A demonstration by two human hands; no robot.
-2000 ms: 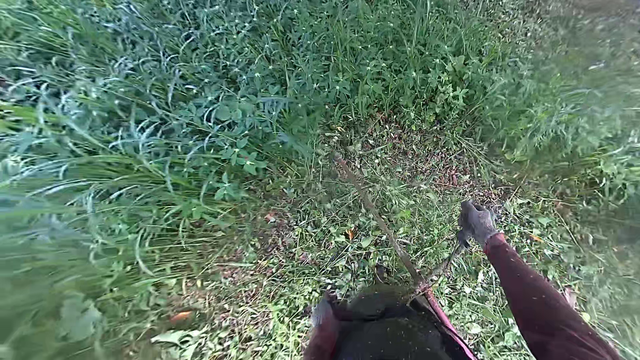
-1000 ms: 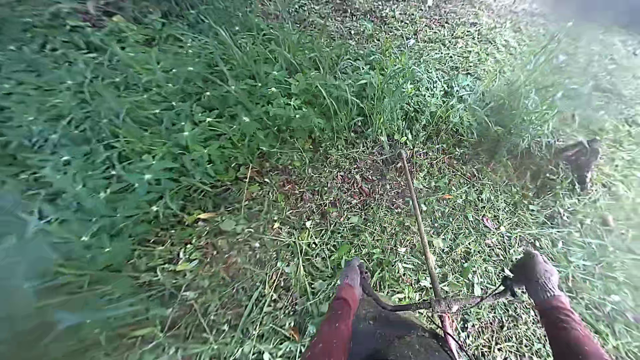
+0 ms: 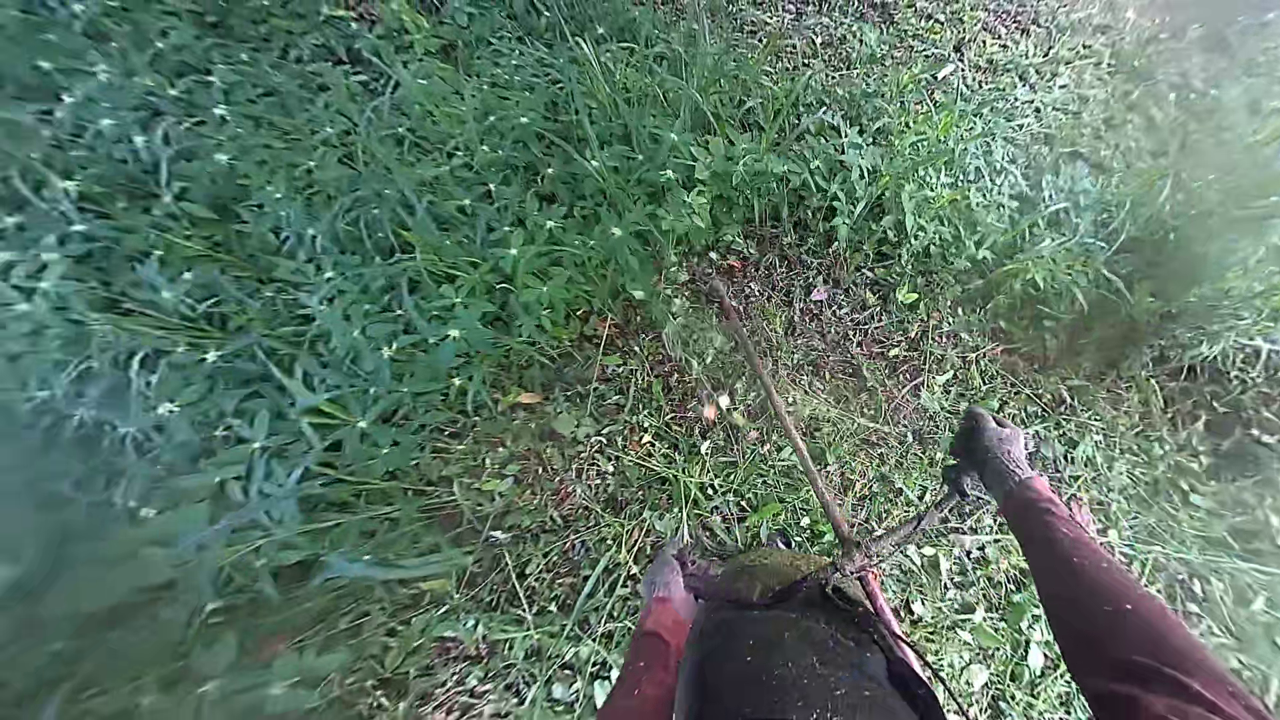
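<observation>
A brush cutter's long shaft [image 3: 785, 420] runs from low centre-right up and left, its far end [image 3: 716, 290] over cut grass at the edge of taller weeds. My right hand [image 3: 990, 450], in a grey glove, is closed on the right end of the handlebar [image 3: 905, 530]. Low at centre, my gloved left hand [image 3: 668, 578] is closed around the left grip, partly hidden by a dark apron or clothing [image 3: 800, 650]. Both forearms are in dark red sleeves. The cutting part is blurred, so its type cannot be told.
Dense green weeds [image 3: 350, 200] stand at the left and ahead. Short cut grass and leaf litter [image 3: 620, 450] cover the ground around the shaft. Taller grass [image 3: 1060, 230] rises at the right, blurred toward the edge. A yellow leaf [image 3: 527, 398] lies left of the shaft.
The shaft's far end swung right between the two earlier frames and has since swung back left. My right hand has moved forward and left with the handlebar. Both hands keep their hold.
</observation>
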